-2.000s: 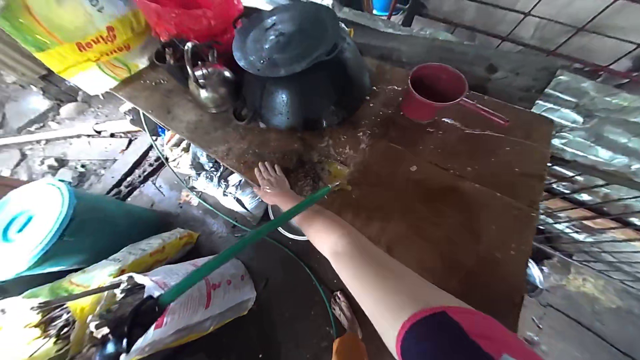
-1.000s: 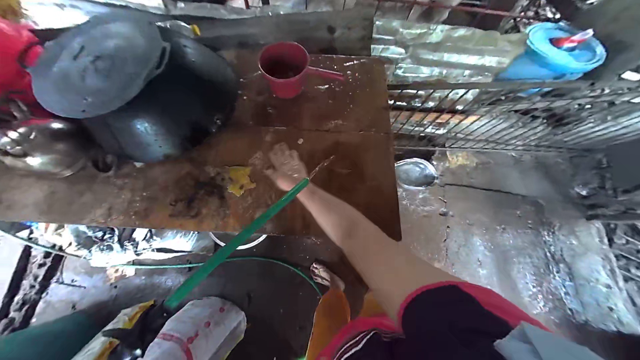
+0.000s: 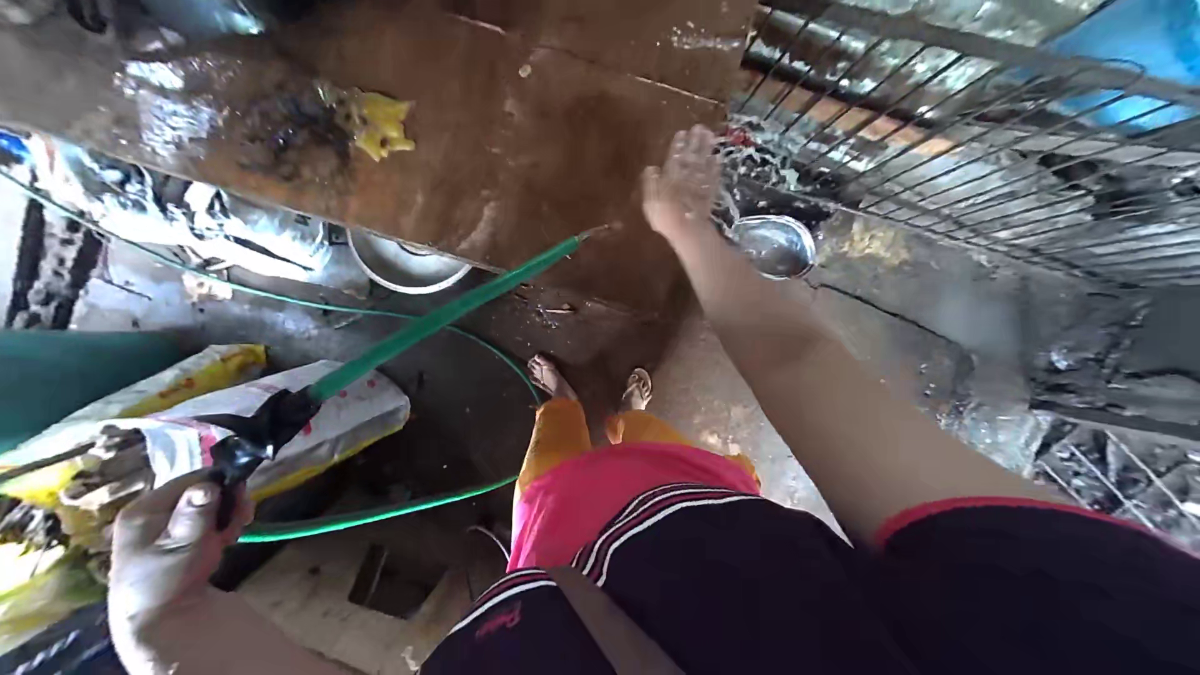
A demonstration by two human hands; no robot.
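My left hand (image 3: 178, 534) grips the black handle of a spray nozzle (image 3: 248, 441) at the lower left. A green wand or hose piece (image 3: 441, 319) runs from it up toward the brown wooden tabletop (image 3: 562, 131), with a thin jet of water at its tip. At the table's right edge is my right hand (image 3: 686, 183), flat with fingers spread and nothing held, water splashing off beside it. Yellow scraps (image 3: 382, 124) and dark wet debris (image 3: 295, 131) lie on the tabletop to the left. Just beyond the right edge, lower down, sits a metal bowl (image 3: 773, 246).
A wire rack (image 3: 909, 159) stands right of the table, with a blue container (image 3: 1125, 66) behind it. Under the front edge is a white-rimmed basin (image 3: 408, 262). Sacks (image 3: 347, 412) lean at the left, and a thin green hose (image 3: 375, 520) loops over the floor near my feet.
My right hand has moved rightward across the tabletop to its edge. My left hand now shows in view. The view has swung right and down, so the pot and red dipper are out of view.
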